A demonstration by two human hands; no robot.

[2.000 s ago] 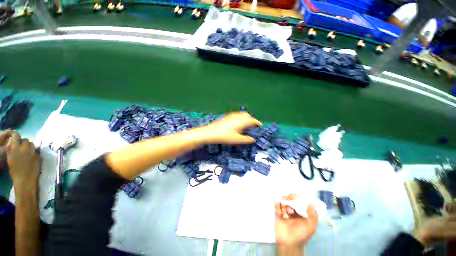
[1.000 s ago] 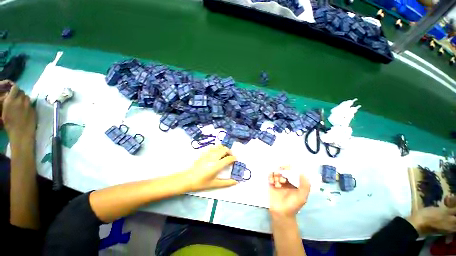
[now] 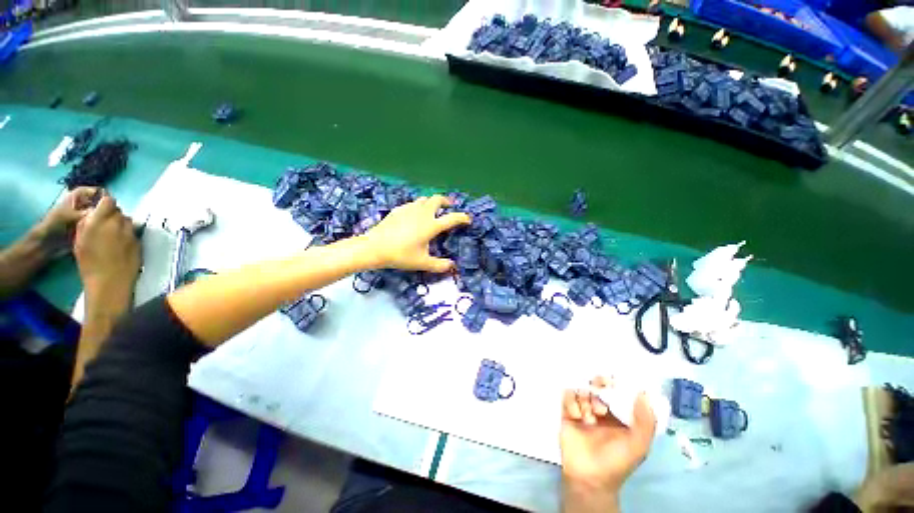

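Observation:
My left hand (image 3: 426, 235) is over the big heap of navy-grey plaid miniature bags (image 3: 516, 255), fingers spread and touching the heap; nothing is seen gripped. One miniature bag (image 3: 489, 381) lies alone on the white paper sheet (image 3: 426, 386), its black loop to the right. My right hand (image 3: 606, 431) is palm up at the sheet's right edge, fingers curled around a white glue bottle (image 3: 628, 403), blurred and mostly hidden by the hand. Two bags (image 3: 688, 398) lie to its right.
Black-handled scissors (image 3: 651, 326) and crumpled white tissue (image 3: 714, 291) lie right of the heap. A hammer-like tool (image 3: 180, 250) lies left. Beyond is the green belt (image 3: 331, 120) with a long black tray (image 3: 601, 98) of bags. Other people's hands show at both sides.
My left hand has let go of the bag on the sheet and moved up and left to the heap. My right hand keeps the bottle. The camera view has shifted.

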